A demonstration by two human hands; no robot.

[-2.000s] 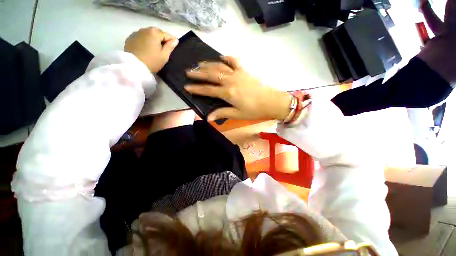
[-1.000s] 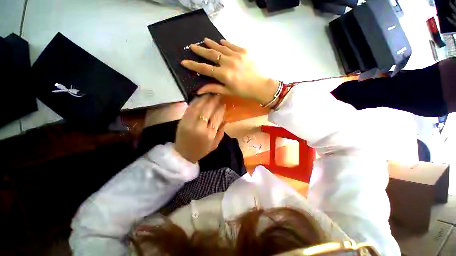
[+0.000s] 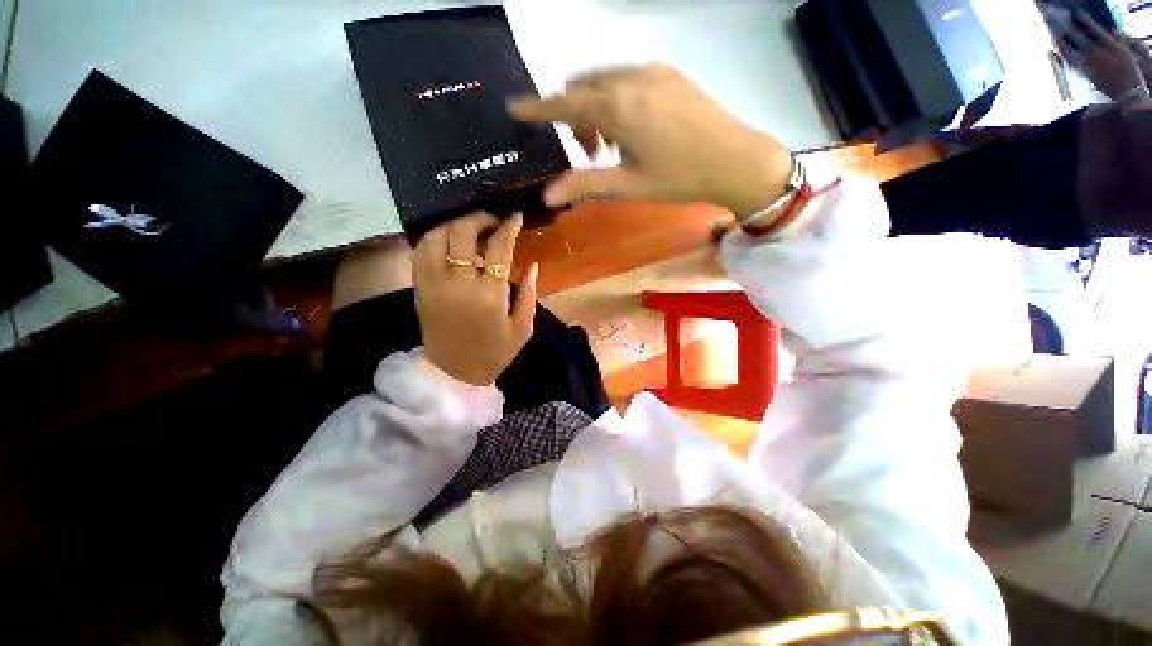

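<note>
A black gift box [image 3: 442, 120] with small pale lettering lies on the white table at its near edge. My left hand [image 3: 473, 290], with two rings, has its fingertips on the box's near end. My right hand [image 3: 644, 133] is slightly blurred, fingers spread, over the box's right side; whether its fingertips touch the box I cannot tell. To the left, an open black box base [image 3: 164, 189] lies on the table with a short white cable [image 3: 126, 220] on it.
Black gift boxes [image 3: 897, 63] stand at the table's right. Another person's dark sleeve [image 3: 992, 177] and hand are at the far right. A red stool [image 3: 714, 353] and brown carton [image 3: 1030, 435] are below. Another black box is at the left edge.
My right hand has lifted off the lid and moved right, uncovering lettering. My left hand came from the box's far side to its near end. The left box base came into fuller view.
</note>
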